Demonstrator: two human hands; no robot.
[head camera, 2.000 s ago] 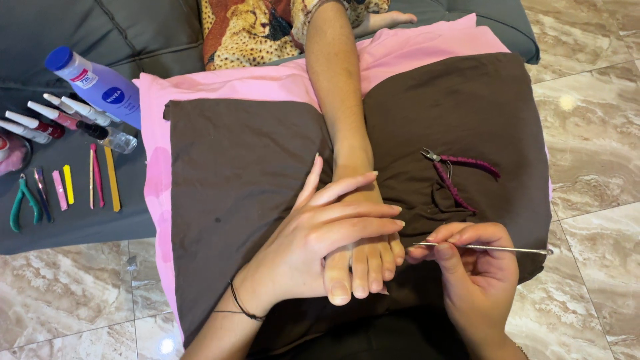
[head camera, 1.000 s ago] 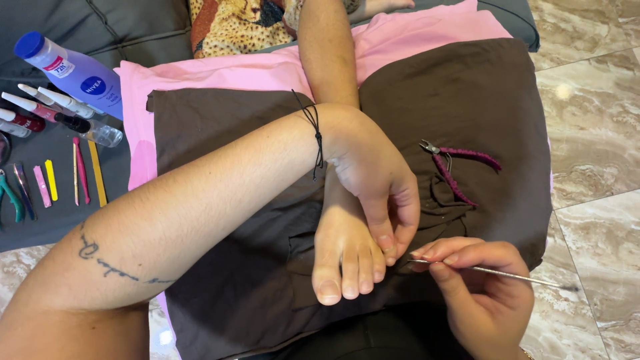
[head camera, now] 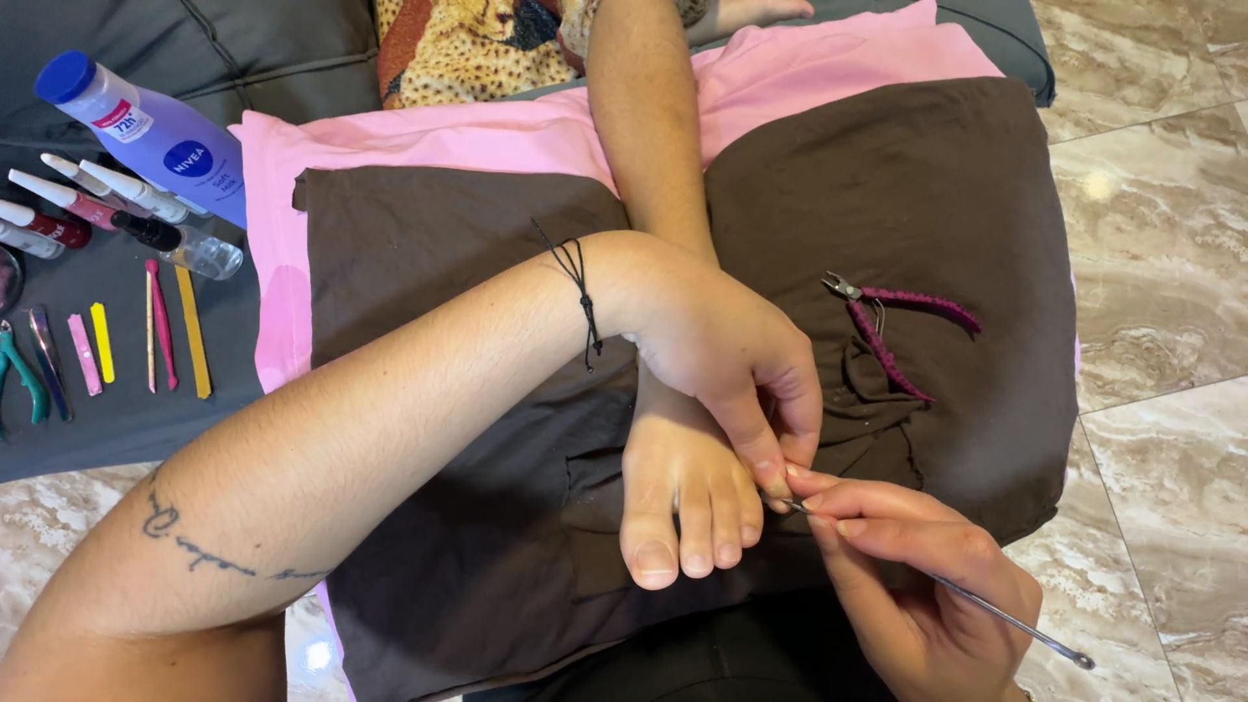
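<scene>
Another person's bare foot [head camera: 682,487] rests on a dark brown cloth [head camera: 468,390], toes toward me. My left hand [head camera: 741,361], with a black cord bracelet at the wrist, bends over the foot; its thumb and a finger pinch at the little-toe side, and the little toe is mostly hidden beneath them. Between the fingertips of my right hand [head camera: 926,565] is a thin metal cuticle tool [head camera: 1014,624], its working tip touching or close to my left fingertips. Cuticle nippers with purple handles [head camera: 892,336] lie spread on the cloth right of the foot.
A pink towel [head camera: 439,146] lies under the brown cloth. At left on the dark seat are a lotion bottle [head camera: 166,136], nail polish bottles [head camera: 68,200], wooden sticks and files [head camera: 192,331], and green-handled nippers [head camera: 29,375]. Marble-look floor tiles [head camera: 1160,292] show at right.
Two seconds ago my left hand lay across the top of the foot with fingers spread; now its wrist arches over and its fingers pinch by the outer toes. The tool tip has come to those fingertips.
</scene>
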